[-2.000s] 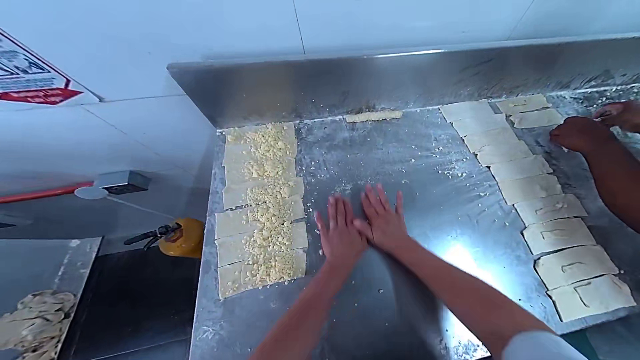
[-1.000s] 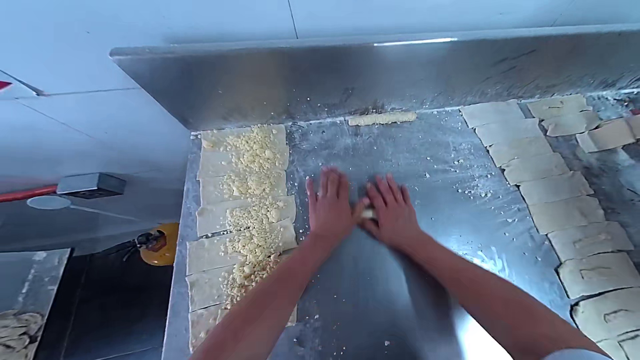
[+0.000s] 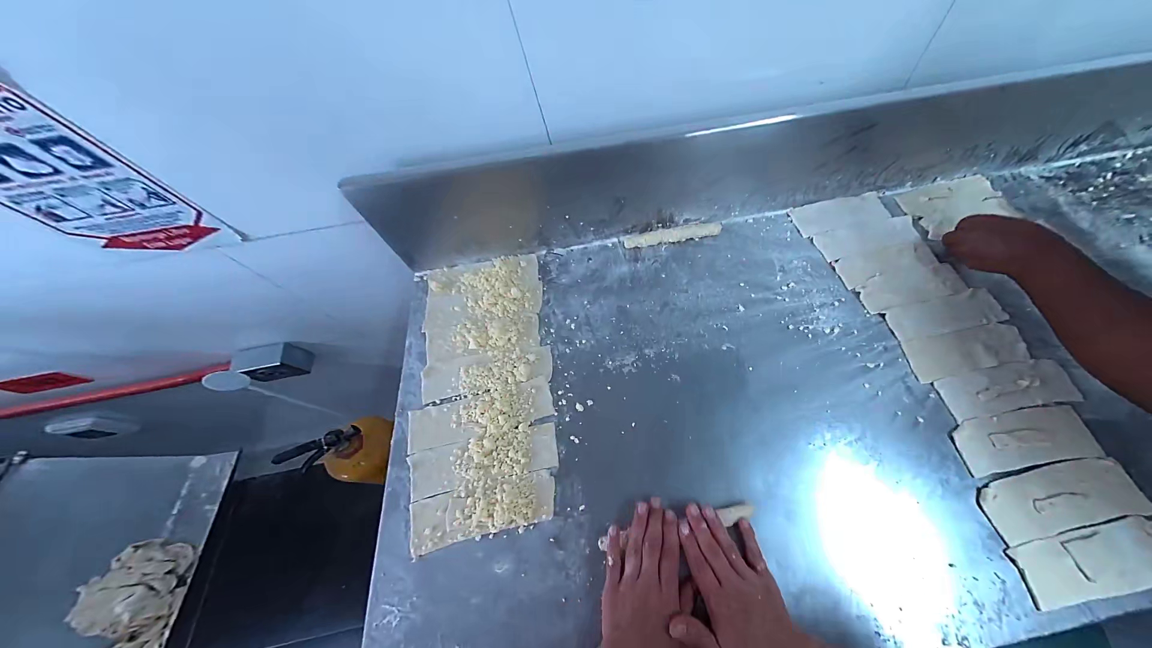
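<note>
My left hand [image 3: 641, 576] and my right hand [image 3: 733, 580] lie flat, side by side, on a thin dough roll [image 3: 735, 514] near the bottom of the view. Both ends of the roll stick out past my fingers; the middle is hidden. To the left, a column of overlapping dough sheets [image 3: 436, 441] bears crumbled cheese-like filling [image 3: 499, 405]. Another dough roll [image 3: 672, 236] rests against the backsplash. On the right, a column of overlapping dough pieces [image 3: 967, 351] lies on the steel table [image 3: 684, 405].
At the right, a co-worker's hand [image 3: 985, 243] touches a dough piece [image 3: 949, 202] near the steel backsplash [image 3: 765, 162]. Beyond the table's left edge are a yellow fire extinguisher [image 3: 364, 450] and a second surface [image 3: 90, 495] with a dough heap [image 3: 139, 585]. Crumbs and flour dot the table.
Both my hands have moved toward the near side of the table, and the ends of a roll now show beside them. The view has shifted. The co-worker's hand is over the upper right dough.
</note>
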